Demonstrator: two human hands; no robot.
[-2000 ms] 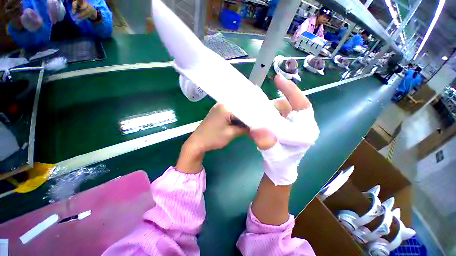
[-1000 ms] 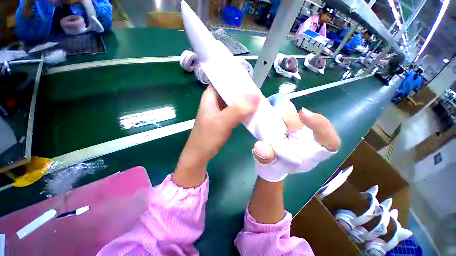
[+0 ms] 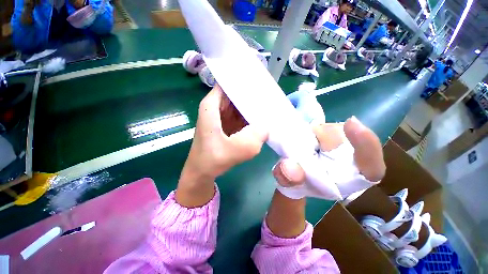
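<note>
A white headset (image 3: 251, 80) with a long pointed end is held up in front of me, tilted from upper left to lower right. My left hand (image 3: 219, 139) is bare and grips its near side at the middle, thumb against it. My right hand (image 3: 334, 160) wears a white covering with bare fingertips and holds the lower right end. A pale blue rounded part (image 3: 307, 106) shows behind the headset. The headset's far side is hidden.
A pink mat (image 3: 107, 225) bears a white strip (image 3: 42, 243) and a black-and-white stick (image 3: 78, 229). A carton (image 3: 342, 235) holds several headphones (image 3: 398, 217) at lower right. More headphones (image 3: 303, 62) stand on the green conveyor. A metal upright (image 3: 286, 40) rises beyond my hands. People work across and along the line.
The headset has come closer and turned slightly. My left hand has shifted from its lower part to nearer the middle. My right hand has moved right and down, palm turned upward.
</note>
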